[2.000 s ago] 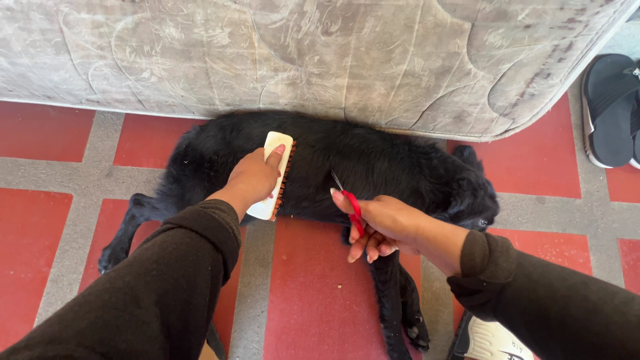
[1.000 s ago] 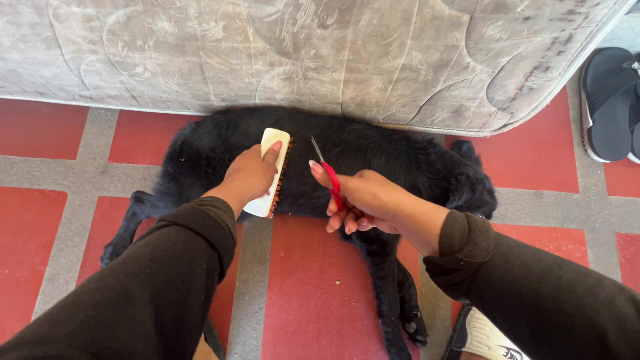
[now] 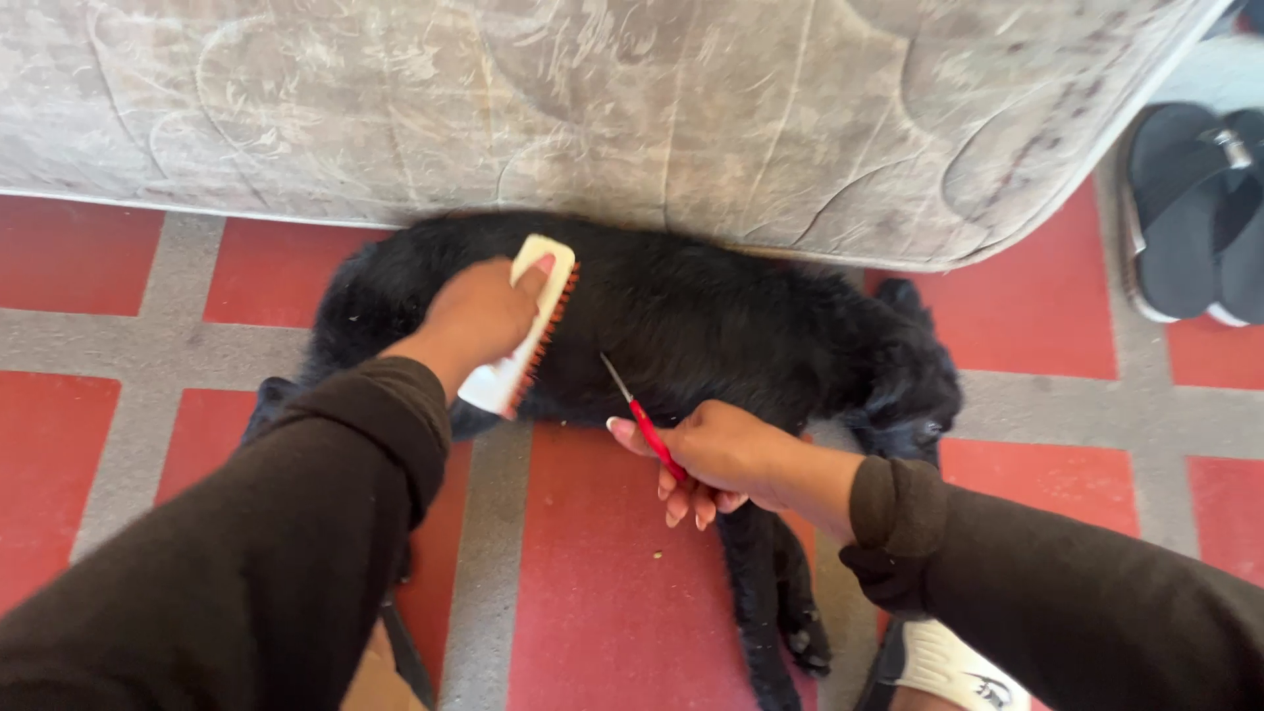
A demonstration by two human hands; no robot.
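A black dog [image 3: 681, 326] lies on its side on the floor, its head at the right and its front legs stretched toward me. My left hand [image 3: 484, 311] grips a white brush [image 3: 528, 326] with orange-brown bristles against the dog's flank. In my right hand [image 3: 721, 449] is a pair of red-handled scissors [image 3: 647, 434], with the blades pointing up and left over the dog's belly. The blades look closed. My right fingers are partly curled under the handles.
A patterned beige mattress [image 3: 592, 118] stands along the dog's back. Black sandals [image 3: 1180, 217] lie at the right on the red tiled floor [image 3: 612, 592]. A foot in a white and black slide [image 3: 953, 662] shows at the bottom right.
Over the last second the scissors' blades went from slightly apart to together, and my right hand moved a little away from the brush. My left hand keeps the brush on the dog's flank.
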